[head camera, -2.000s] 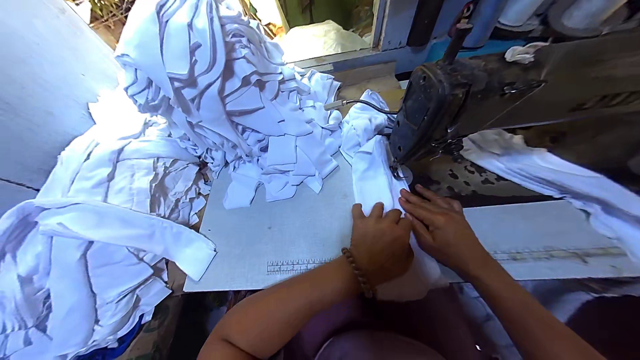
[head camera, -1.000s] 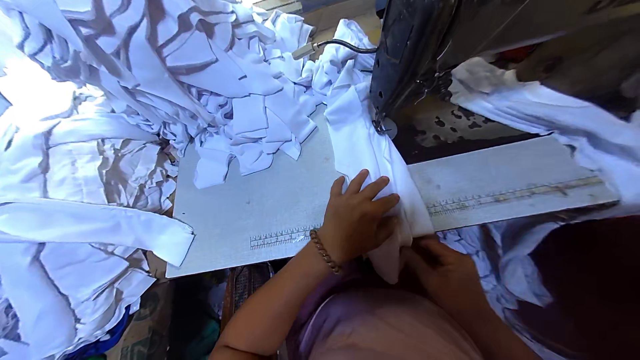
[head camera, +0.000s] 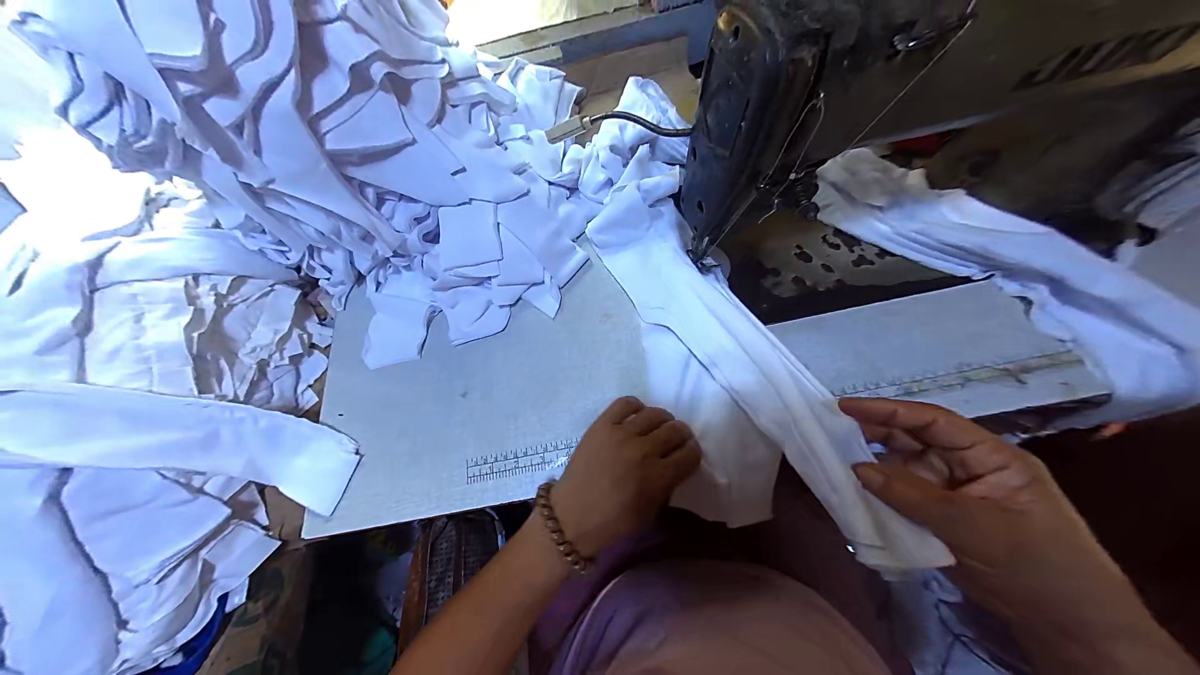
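A long piece of white fabric (head camera: 741, 347) runs from under the needle area of a black sewing machine (head camera: 759, 112) down over the table's front edge. My left hand (head camera: 633, 469), with a beaded bracelet at the wrist, lies on the fabric's left part with its fingers bent. On the right, my right hand (head camera: 947, 469) pinches the fabric's edge between thumb and fingers, just off the table edge. The fabric's lower end hangs over my lap. Thread runs down the machine head to the needle, whose tip is hard to make out.
A high heap of white cut fabric pieces (head camera: 469, 234) covers the table's back left. More white pieces (head camera: 112, 319) are stacked at the far left. Another white cloth (head camera: 1031, 253) lies across the right side. A printed ruler scale (head camera: 516, 461) runs along the table's front (head camera: 412, 487).
My right hand has moved away from beside my left hand to the right, and now holds the fabric's right edge. The fabric's lower end is spread more widely. The view has moved closer to the table.
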